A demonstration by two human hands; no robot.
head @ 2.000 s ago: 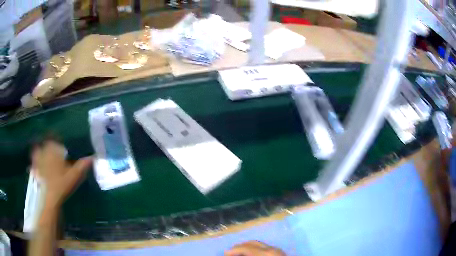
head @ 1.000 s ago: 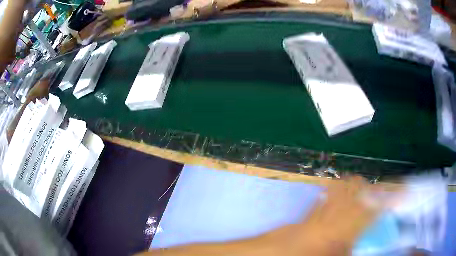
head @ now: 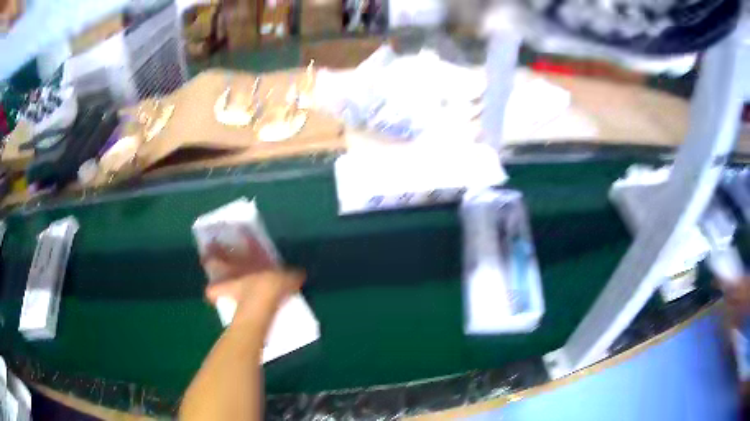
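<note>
My left hand (head: 248, 278) reaches over the green conveyor belt (head: 386, 329) and lies across a white carton (head: 288, 329), thumb at its right edge and fingers blurred over its upper part. The carton lies slanted on the belt. A white tray (head: 485, 308) with dark parts and a light-blue slip lies on the belt to the right. A white carton with a row of small icons (head: 419, 181) lies behind it. My right hand is not in view.
A narrow white carton (head: 45, 279) lies on the belt at left. A white metal post (head: 641, 288) stands at right, with more white items behind it. Gold pieces (head: 280, 123) and a clear plastic bag (head: 386, 115) lie beyond the belt. A blurred hand shows at the right edge.
The view has swung back right from the stacked cartons. My left hand, earlier low over the bench with a tray and light-blue slip, is now on a carton on the belt.
</note>
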